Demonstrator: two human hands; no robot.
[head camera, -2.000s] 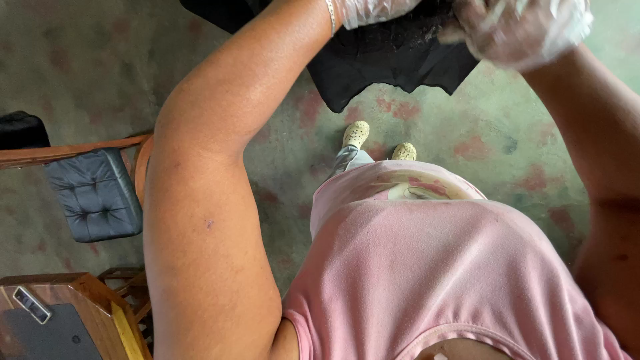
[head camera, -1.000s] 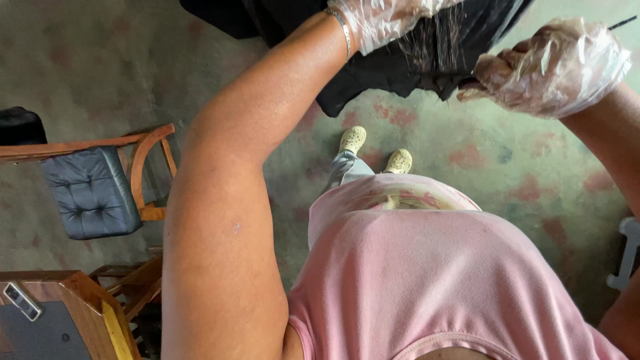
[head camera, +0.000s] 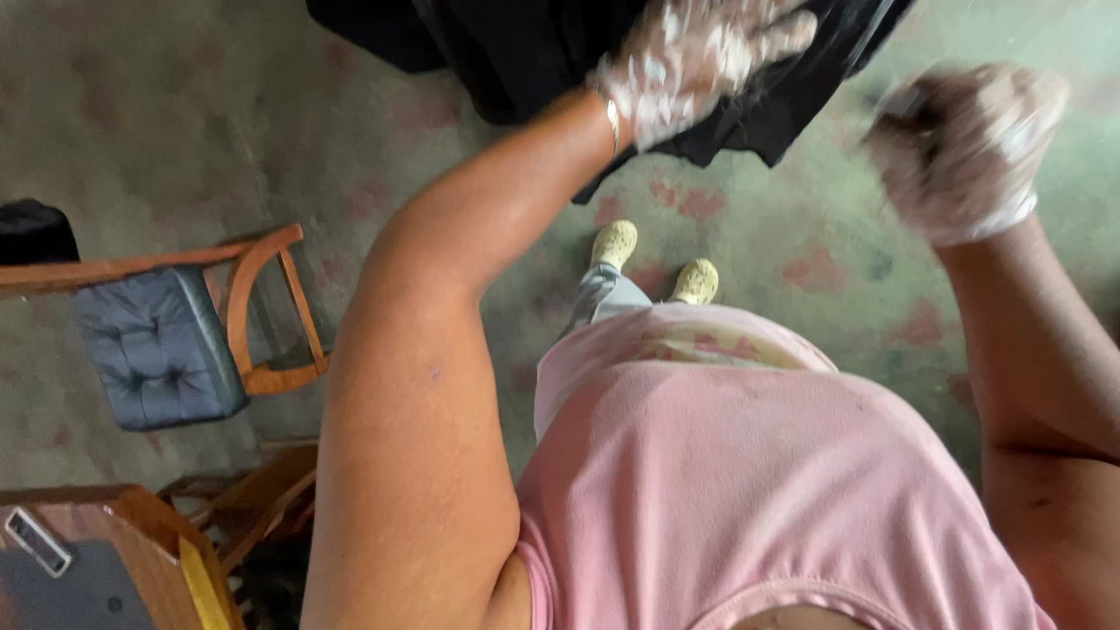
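My left hand (head camera: 691, 70), in a clear plastic glove with a bracelet at the wrist, is over the black cloth (head camera: 542, 52) at the top of the head view. Its fingers stretch to the right and are blurred; fine hair-like strands show near them, but whether they are held is unclear. To the right of the cloth, apart from it, my right hand (head camera: 971, 149) wears the same kind of glove. Its fingers are curled around something dark, too blurred to name. Whoever or whatever is under the cloth is out of view.
At the left stands a wooden chair (head camera: 278, 306) with a tufted grey cushion (head camera: 162, 341). A wooden table (head camera: 140, 525) at the lower left bears a small framed object (head camera: 38, 542). Below the cloth, light-coloured clogs (head camera: 614, 245) rest on the mottled floor (head camera: 420, 122).
Dark hair strands showed between my hands a second ago; now my right hand is off to the right, clear of the cloth, and my hands are farther apart than two seconds ago.
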